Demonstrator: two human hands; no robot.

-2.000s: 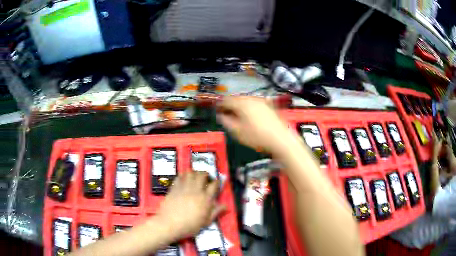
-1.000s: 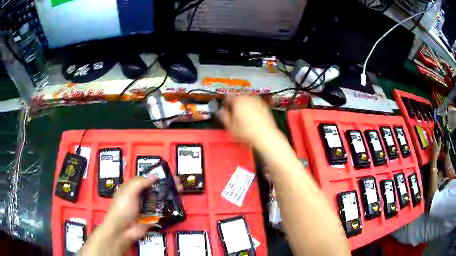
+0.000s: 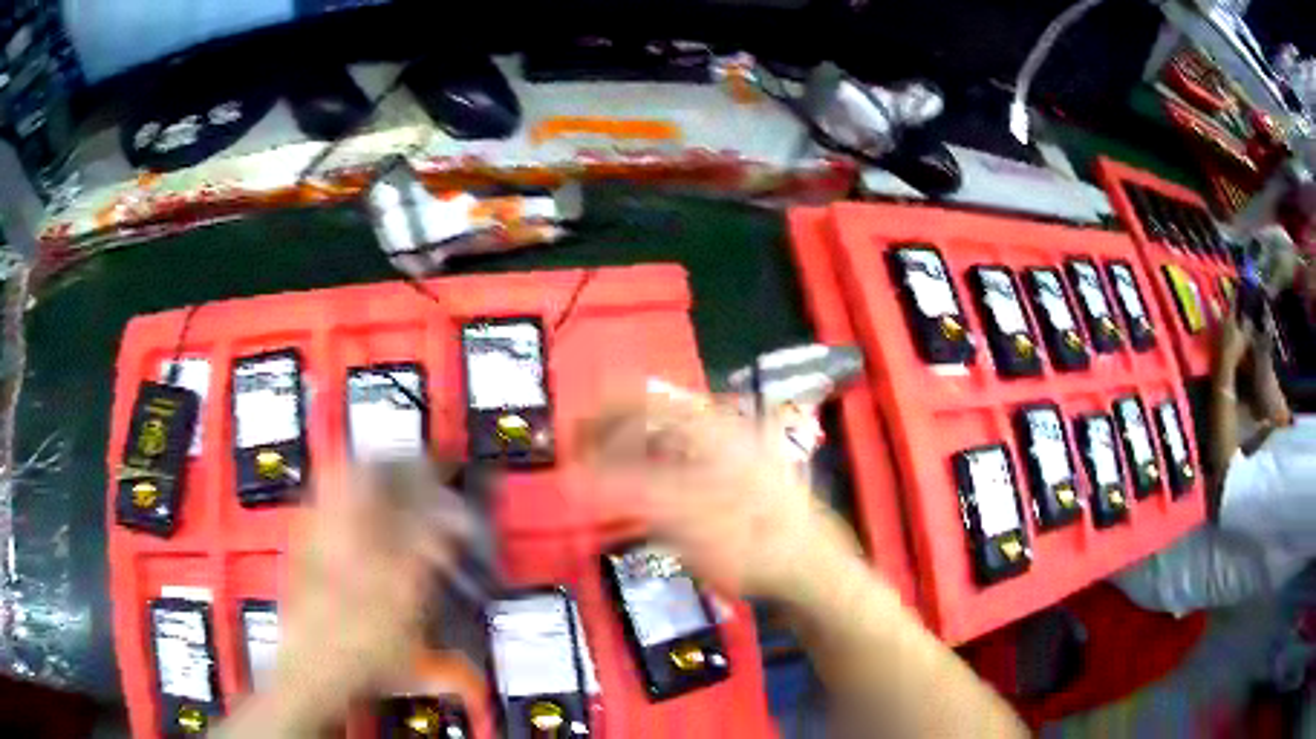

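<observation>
A red foam tray (image 3: 628,325) lies in front of me with black handset units in its pockets, most showing white labels. One unit at the tray's left (image 3: 156,455) shows its gold-printed face, with a cable at its top end. My left hand (image 3: 368,578) is blurred over the tray's middle. It holds a dark, blurred handset unit (image 3: 469,556). My right hand (image 3: 707,484) is blurred over the tray's right side, above a labelled unit (image 3: 667,621). Its fingertips are too blurred to tell whether they hold anything. A thin cable runs over the tray's back edge between the hands.
A second red tray (image 3: 945,412) with labelled units lies at right, with another tray (image 3: 1119,188) beyond. Scanners lie behind the near tray (image 3: 476,224) and between trays (image 3: 794,378). Computer mice (image 3: 459,98) sit on the wrapped ledge (image 3: 606,152). A person's arm (image 3: 1231,375) shows far right.
My right hand has come from the ledge side down over the near tray's right part. My left hand still holds the dark unit, now blurred. The view has shifted, so the trays appear higher.
</observation>
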